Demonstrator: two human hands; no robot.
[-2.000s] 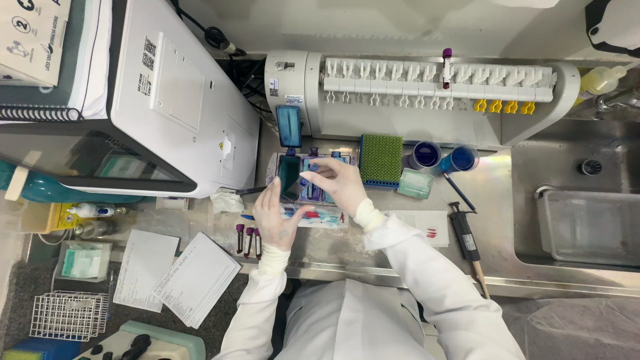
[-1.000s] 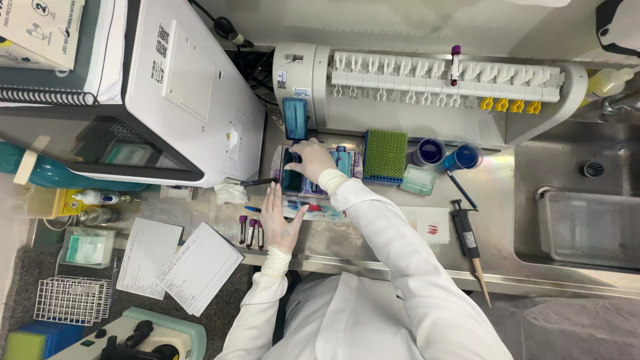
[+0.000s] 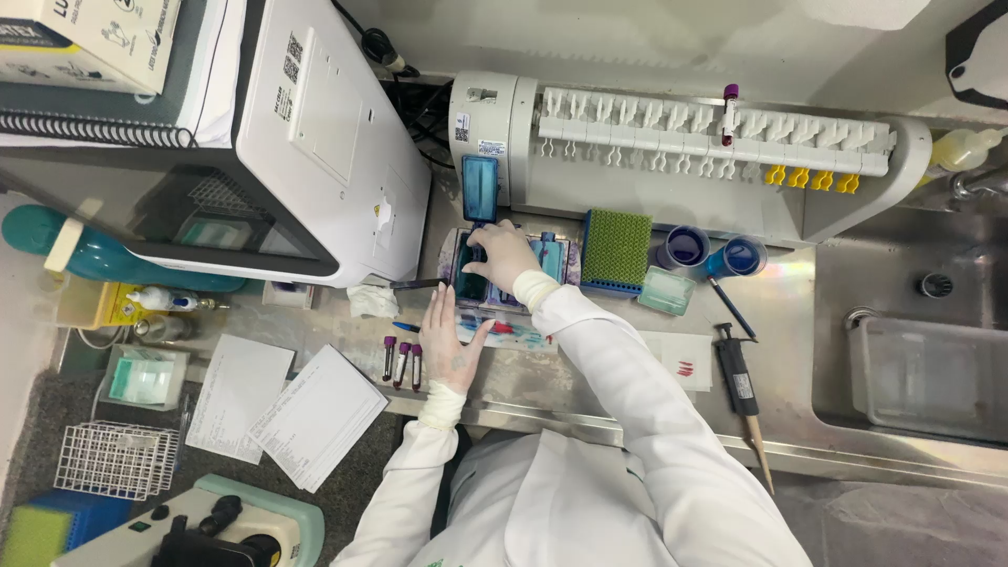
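Note:
My right hand (image 3: 505, 256), gloved, reaches over a dark blue staining jar (image 3: 470, 276) whose blue lid (image 3: 479, 187) stands swung up; the fingertips are at its opening, and whether they grip anything is hidden. Beside it sits a second staining jar with a light blue lid (image 3: 548, 260), partly behind my right hand. My left hand (image 3: 450, 346), also gloved, rests with fingers spread near the jar's front, its fingertips by the end of a dark stick-like tool (image 3: 417, 284). Several purple-capped blood tubes (image 3: 402, 364) lie left of my left hand. Stained paper (image 3: 512, 335) lies in front of the jars.
A tube mixer (image 3: 709, 157) holding one capped tube stands behind. To the right are a green-topped rack (image 3: 617, 246), cups of blue liquid (image 3: 740, 257), a pipette (image 3: 739, 378) and a steel sink (image 3: 929, 236). Printed sheets (image 3: 319, 417) and a microscope (image 3: 236, 528) are at lower left.
My right hand has moved left from beside my left hand to the open jar. My left hand, raised near the jar two seconds ago, is now lower, with its fingers spread.

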